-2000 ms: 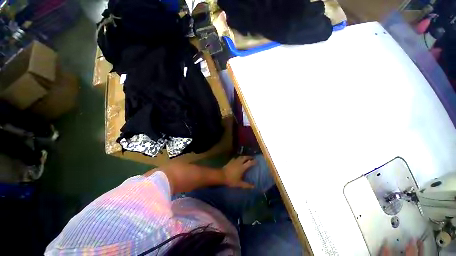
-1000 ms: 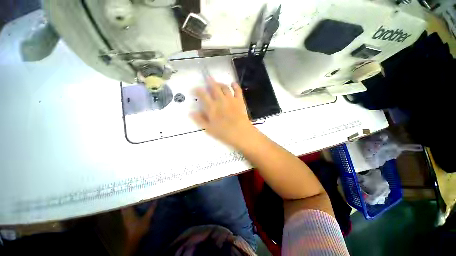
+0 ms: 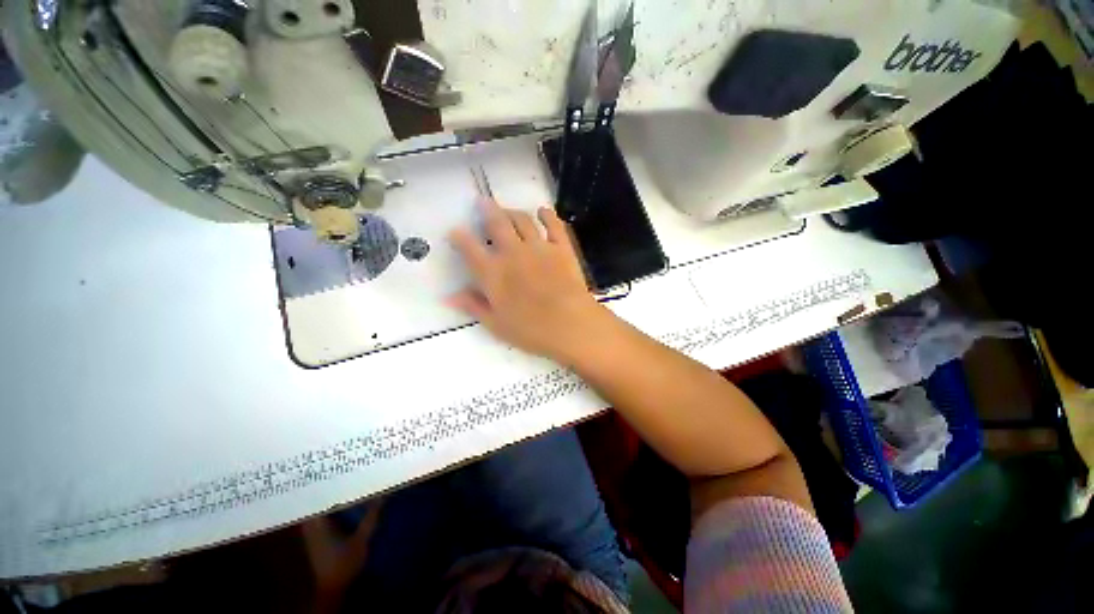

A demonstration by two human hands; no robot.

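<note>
My right hand (image 3: 522, 282) lies palm down over the white sewing machine bed, fingers spread and slightly blurred. A thin grey rod (image 3: 481, 180) lies just beyond its fingertips; whether they touch is unclear. The presser foot area with a yellowish block (image 3: 334, 223) and the shiny needle plate (image 3: 376, 248) are left of the hand. A black phone (image 3: 630, 234) lies right of the hand. Black-handled snips (image 3: 585, 144) stand against the machine head, points up. My left hand (image 3: 342, 549) is dim, below the table edge by my lap, with nothing visible in it.
The cream-white machine head (image 3: 504, 60) spans the top. A ruler scale (image 3: 456, 426) runs along the front table edge. A blue basket (image 3: 894, 474) with clear plastic bags is below right. Black cloth (image 3: 1008, 216) lies at the far right.
The view has swung from the cardboard box and left table to the machine. Since one second ago, my right hand has stayed near the rod; my left hand remains by my lap.
</note>
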